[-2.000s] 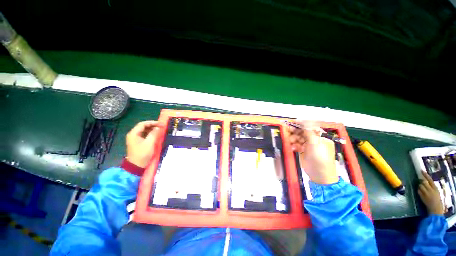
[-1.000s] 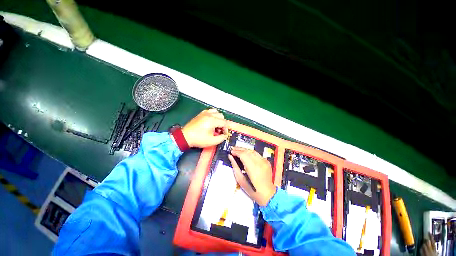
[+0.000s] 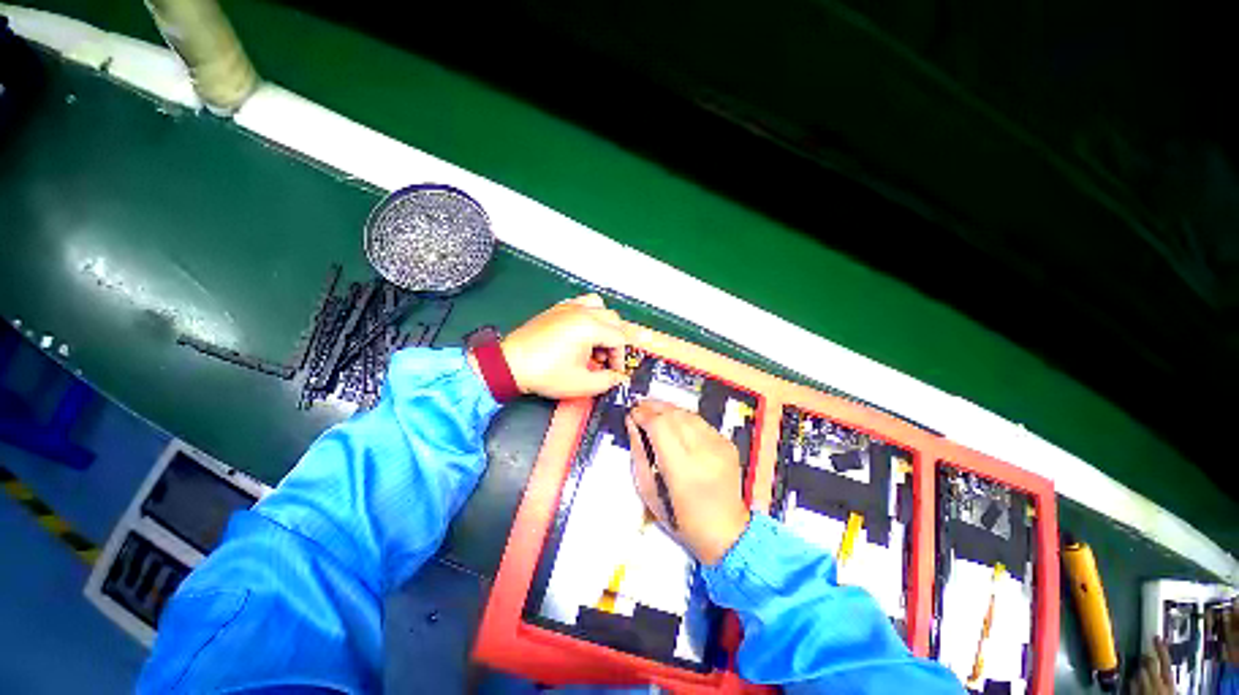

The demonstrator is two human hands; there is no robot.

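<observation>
A red-orange foam tray (image 3: 769, 448) holds three open tablet units. Both hands are at the upper left corner of the left tablet unit (image 3: 584, 543). My left hand (image 3: 564, 350) has its fingertips pinched together at the tray's corner; what lies between them is too small to tell. My right hand (image 3: 689, 475) holds a thin dark stick, perhaps tweezers (image 3: 660, 478), with its tip hidden at the fingertips beside the left ones. The middle tablet unit (image 3: 840, 509) and right tablet unit (image 3: 981, 584) show white panels with orange strips.
A round dish of grey specks (image 3: 429, 239) and loose black strips (image 3: 356, 340) lie left of the tray. A yellow screwdriver (image 3: 1090, 608) lies right. Beyond it are a white tray (image 3: 1164, 592) and another person's hand. A white rail (image 3: 707, 289) runs behind. Another white tray (image 3: 112, 566) is low at left.
Since two seconds ago, both hands have come from the tray's sides to the left tablet's upper corner, and the view has turned left. In the last second the hands have barely moved.
</observation>
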